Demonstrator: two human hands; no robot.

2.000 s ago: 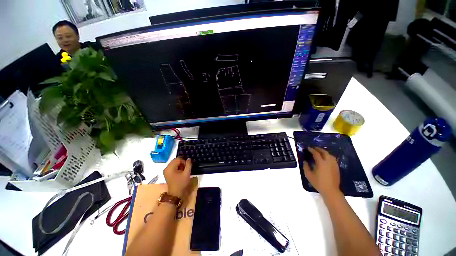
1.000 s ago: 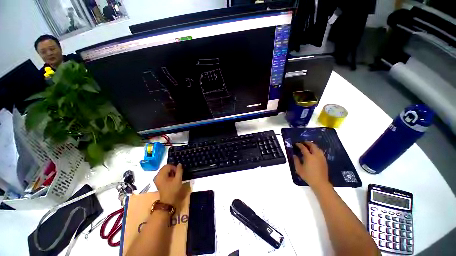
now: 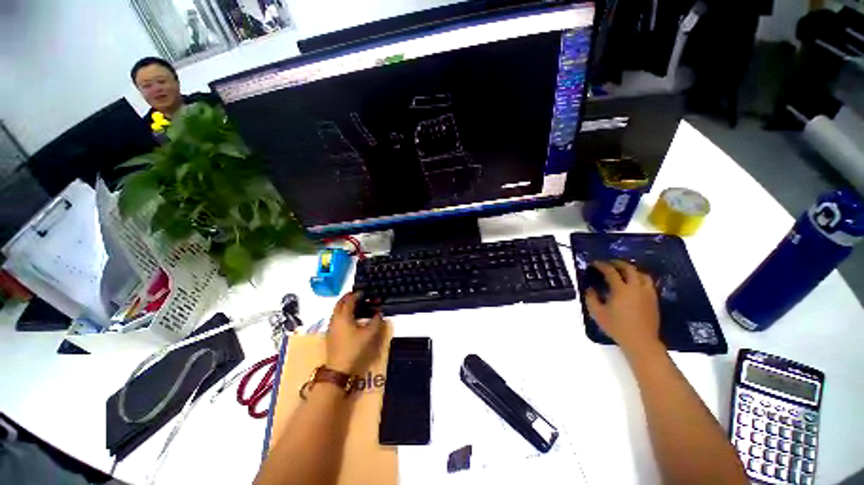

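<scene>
My right hand [image 3: 625, 301] lies over a dark mouse [image 3: 597, 280] on the dark mouse pad [image 3: 675, 284]. My left hand [image 3: 356, 332] rests at the lower left corner of the black keyboard [image 3: 464, 275], its fingers slightly curled and holding nothing visible. My left forearm lies across the tan notebook [image 3: 313, 365]. The large monitor [image 3: 398, 133] shows thin outlines of pattern pieces on a black screen.
A smartphone [image 3: 406, 390], a stapler [image 3: 509, 403] and a small dark chip [image 3: 459, 458] lie between my forearms. A calculator [image 3: 777, 417] and blue flask [image 3: 796, 260] stand right. Red-handled snips [image 3: 256, 386] and a black pouch [image 3: 175, 384] lie left. A person sits behind the plant [image 3: 194, 189].
The view has shifted, so the desk things appear further right and slightly higher than a second ago. My left fingers have opened a little at the keyboard's corner. My right hand stays on the mouse.
</scene>
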